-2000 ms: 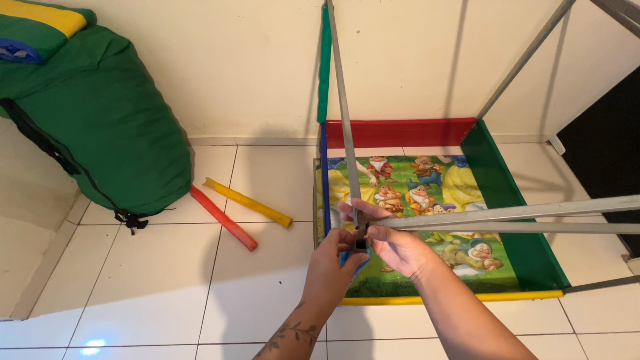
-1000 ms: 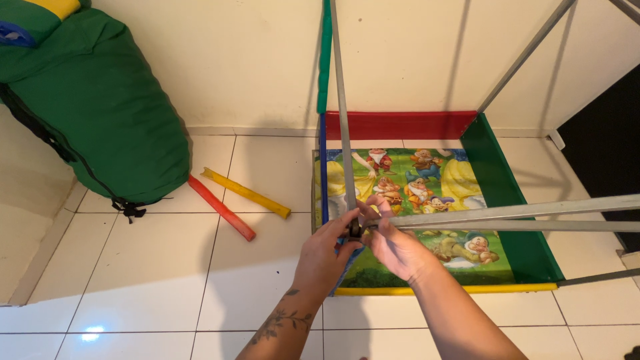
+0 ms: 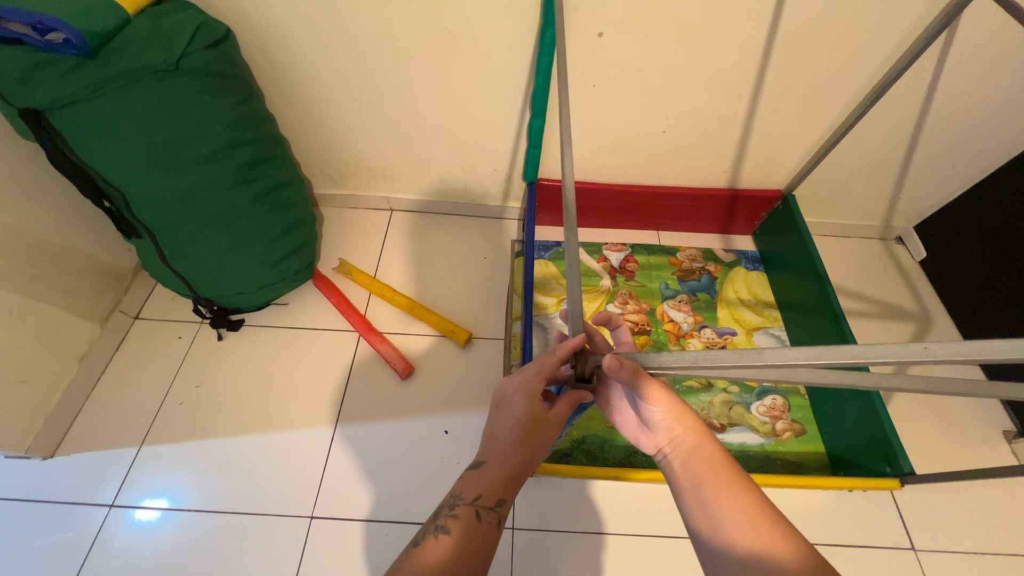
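Observation:
Both hands meet at a corner joint [image 3: 586, 366] of a grey metal frame, above the left front part of a low coloured enclosure. My left hand [image 3: 534, 404] pinches the dark joint piece from the left. My right hand [image 3: 636, 392] wraps the joint from the right, its thumb at the end of a metal bar [image 3: 800, 354] that runs off to the right. From the joint a grey upright bar [image 3: 569, 184] rises to the top edge. Something blue shows partly under the hands.
A printed cartoon mat [image 3: 680, 320] lies between red [image 3: 656, 206], green [image 3: 832, 344], blue and yellow sides. Yellow [image 3: 404, 304] and red [image 3: 364, 326] foam tubes lie on the tiles beside a stuffed green fabric bag [image 3: 192, 152]. A green sleeve [image 3: 541, 96] stands near the wall.
My fingers have shifted around the joint; it stays between both hands. The foam tubes and the bag have not moved.

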